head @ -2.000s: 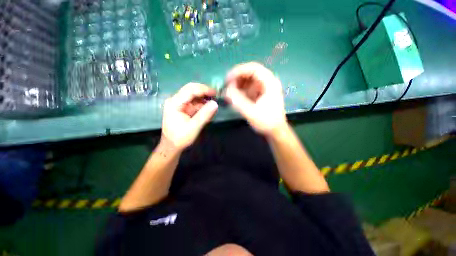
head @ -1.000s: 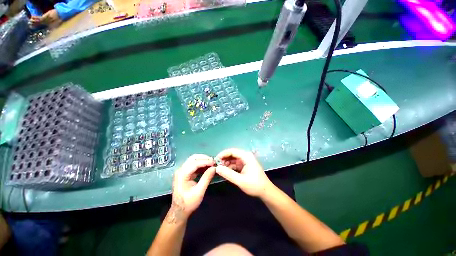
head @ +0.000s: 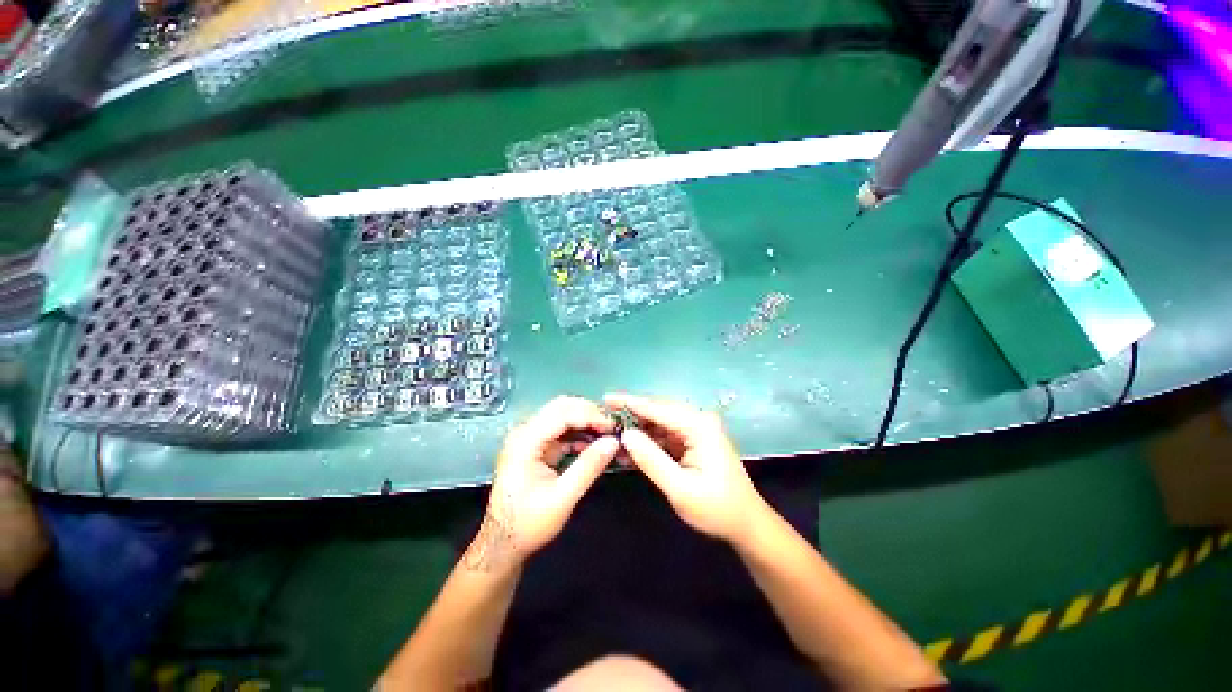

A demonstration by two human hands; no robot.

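Note:
My left hand (head: 545,466) and my right hand (head: 689,466) meet at the bench's front edge, thumbs and fingertips together. Between the fingertips is a tiny dark circuit board module (head: 622,423), mostly hidden by the fingers. Both hands pinch it. A blister tray of modules (head: 419,318) lies left of centre, its front rows filled with board units. A blister tray of loose components (head: 649,264) lies behind the hands, with a small yellow, white and black heap on it. Tiny screws (head: 763,315) are scattered on the green mat right of that tray.
A stack of blister trays (head: 189,304) stands far left. A grey electric screwdriver (head: 946,115) hangs at upper right, tip down. A green box with a white label (head: 1054,291) sits at the right. A black cable (head: 932,304) crosses the mat. A blurred person's part shows at the left edge.
Since two seconds ago the view has tilted up, bringing the screwdriver into sight. The hands have come closer together around the module. In the last second the bench things shifted with the camera.

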